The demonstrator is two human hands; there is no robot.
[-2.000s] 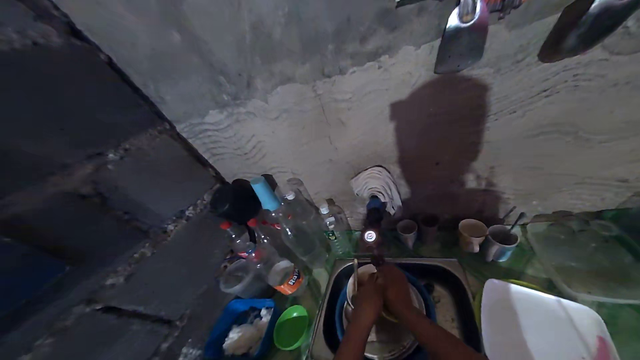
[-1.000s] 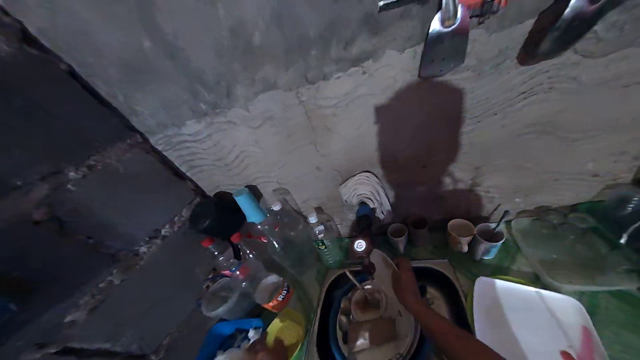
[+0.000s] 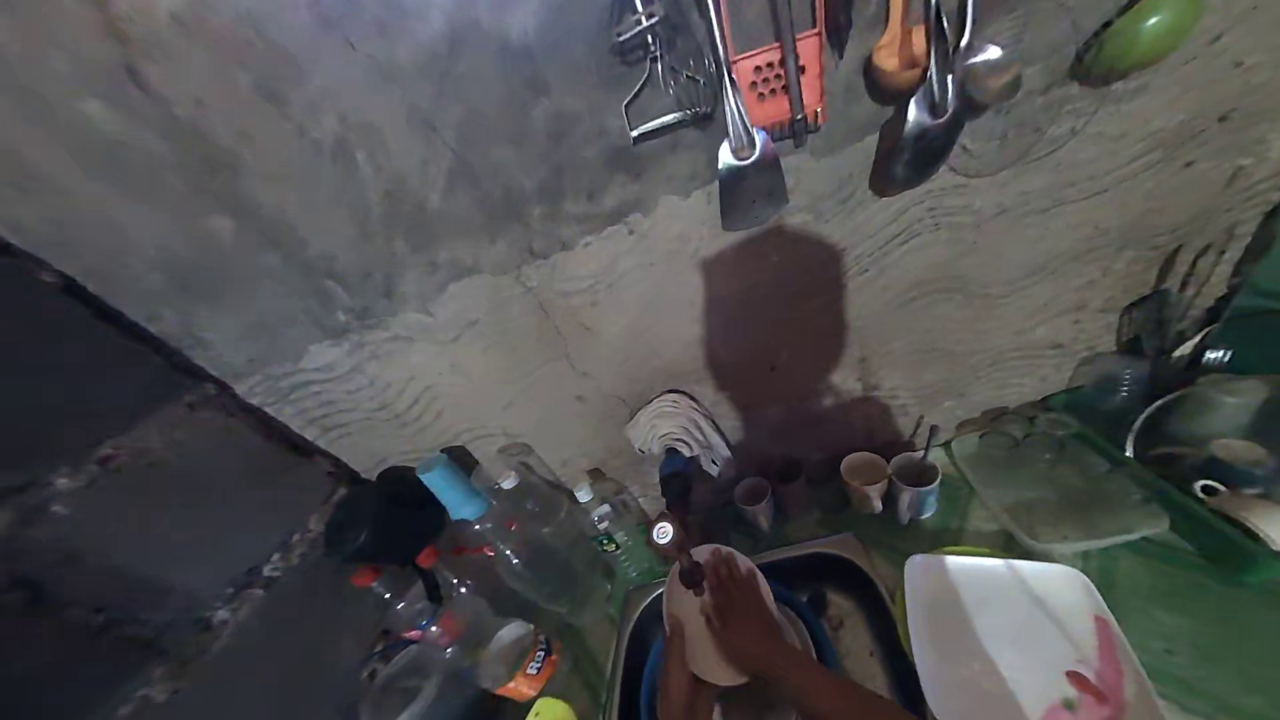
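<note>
A pale round plate (image 3: 705,640) is held up over a blue basin (image 3: 818,618) in the sink (image 3: 618,640), just under the tap (image 3: 690,570). My right hand (image 3: 738,615) lies across the plate's face, fingers spread toward the tap. At the plate's lower left edge, my left hand (image 3: 678,670) grips the rim, partly cut off by the frame. Other dishes in the basin are mostly hidden below the plate.
Clear plastic bottles (image 3: 550,560) crowd the left side. Behind the sink stand several cups (image 3: 865,480). A white tray (image 3: 985,620) with a pink pattern lies at the right. Metal spatulas (image 3: 752,185) and ladles (image 3: 990,75) hang on the wall.
My left hand has come from the lower left, near the blue container, to the plate. The plate is now raised beneath the tap. The view has tilted up and shows more hanging utensils.
</note>
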